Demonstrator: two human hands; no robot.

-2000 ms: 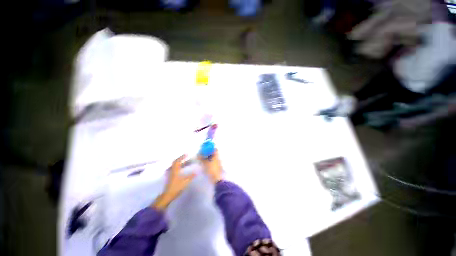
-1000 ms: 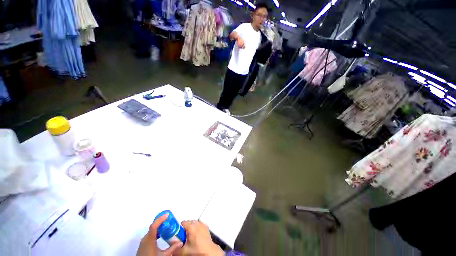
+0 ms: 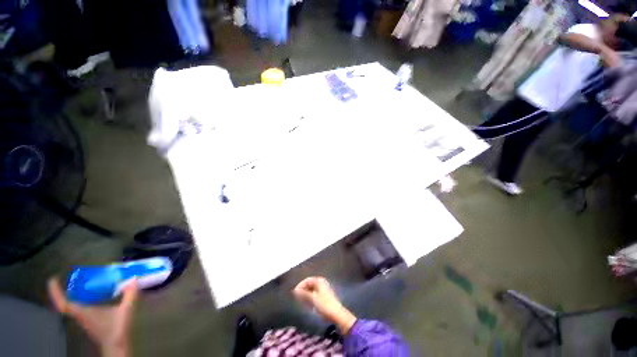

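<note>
My left hand [image 3: 108, 321] is at the lower left, off the table, with thumb and fingers around a blue bottle [image 3: 98, 282] with a paler, whitish end pointing right. The bottle lies nearly level and is blurred. My right hand [image 3: 318, 296], in a purple sleeve, is in front of the table's near edge with its fingers curled; nothing is seen in it. The white-topped table [image 3: 335, 181] fills the middle of the view.
White cloth [image 3: 185, 97] and a yellow cap [image 3: 273, 76] are at the table's back left. A dark packet [image 3: 341, 86] is at the back. A standing fan [image 3: 31, 164] is at left, a rack foot [image 3: 534, 307] at lower right. A person [image 3: 552, 84] is at upper right.
The view has swung left. The blue bottle, held between both hands before, is now in my left hand at far left. My hands have parted. The person is bent forward and turned.
</note>
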